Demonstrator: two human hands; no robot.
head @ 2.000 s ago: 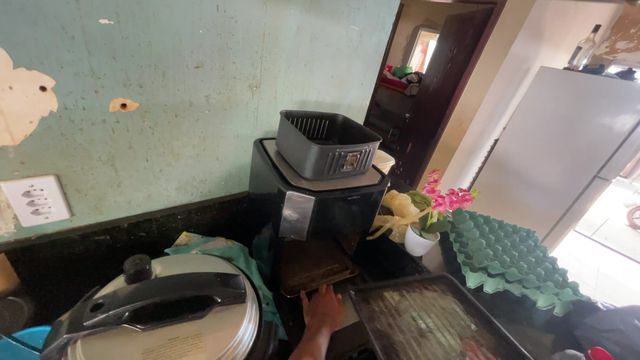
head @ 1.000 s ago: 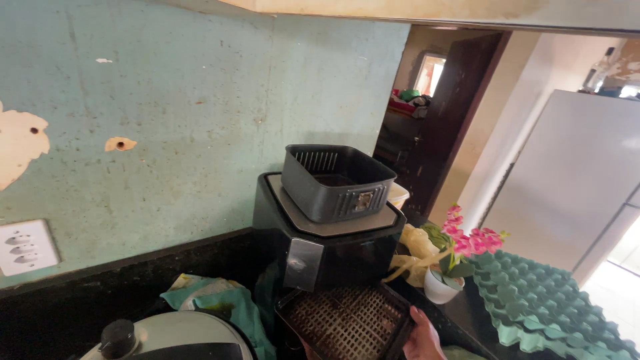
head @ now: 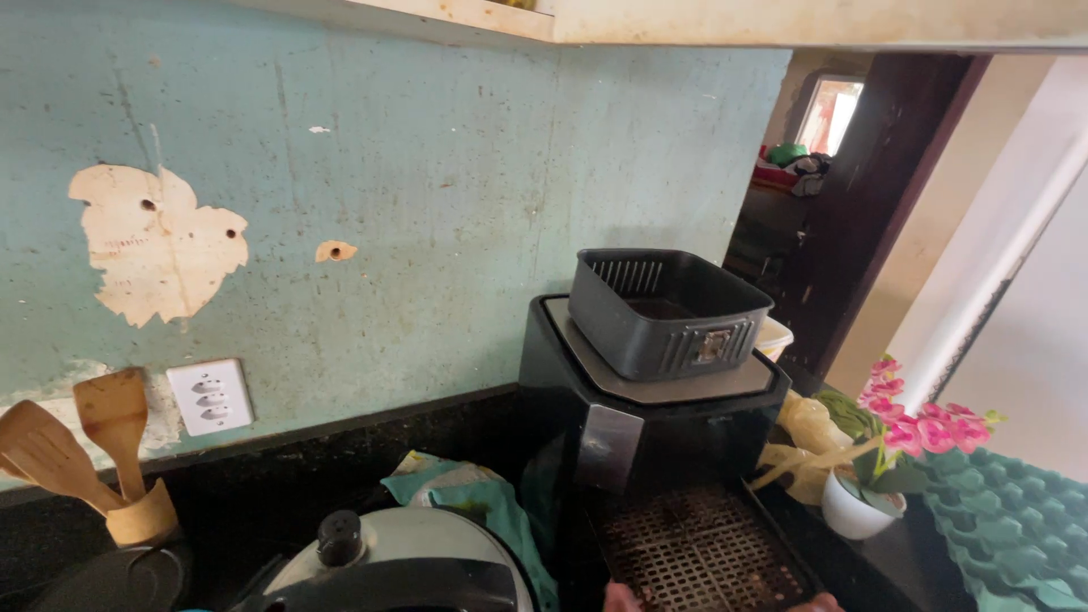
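At the bottom, a dark perforated metal tray [head: 697,544] lies tilted against the front of a black air fryer [head: 680,442]. Fingertips of my left hand [head: 623,597] grip its near left edge, and fingers of my right hand [head: 818,603] hold its near right corner; the rest of both hands is out of frame. On the air fryer's metal top rests a dark grey square basket [head: 671,314] with slotted sides. Whether the tray's far edge is inside the appliance cannot be told.
A pressure cooker [head: 408,552] and a teal cloth [head: 484,501] stand left of the air fryer. Wooden spatulas [head: 115,425] are farther left. At right are a white flowerpot [head: 858,506] with pink flowers and green egg trays [head: 1011,518]. A cabinet edge [head: 722,25] overhangs above.
Two seconds ago one hand reached to the air fryer's base; now both hands hold the perforated tray at its front. The view has shifted left.
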